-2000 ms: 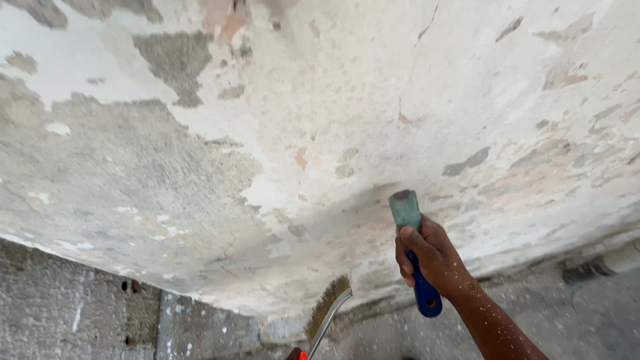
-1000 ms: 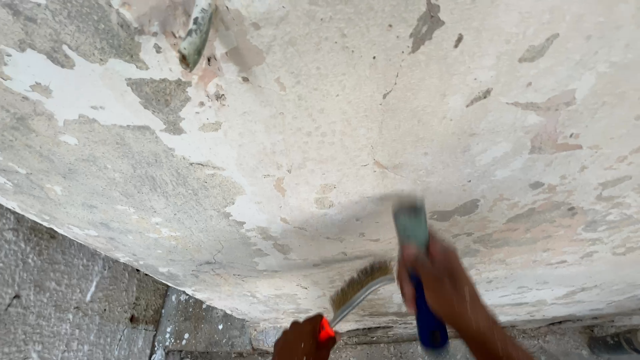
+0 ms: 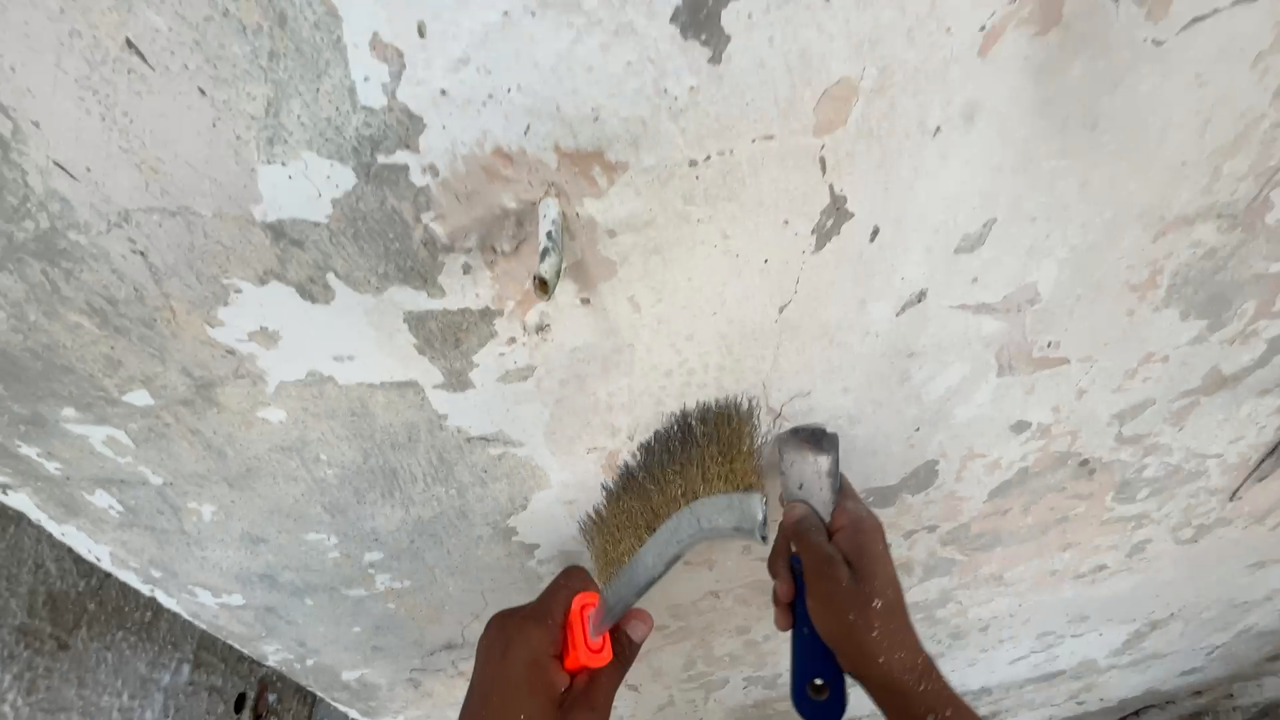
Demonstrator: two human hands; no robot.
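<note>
My left hand (image 3: 545, 645) grips the orange handle of a curved wire brush (image 3: 690, 500) at the bottom centre. Its metal back arcs up to the right, and its brass-coloured bristles point up and left. Just to the right, my right hand (image 3: 840, 580) holds a scraper (image 3: 810, 465) upright, with a worn metal blade and a blue handle. The blade stands close beside the brush's tip; whether they touch I cannot tell. Behind both tools is a wall (image 3: 680, 330) with patchy, peeling paint and plaster. Dust specks mark my right forearm.
A short, paint-spattered pipe stub (image 3: 549, 245) sticks out of the wall at upper left of centre. Bare grey patches and cracks run across the surface. The wall's lower edge meets rough grey ground (image 3: 90, 640) at the bottom left.
The wire brush and my left hand have come up into fuller view, and the brush now lies beside the scraper blade. The view has shifted, bringing the whole pipe stub into frame.
</note>
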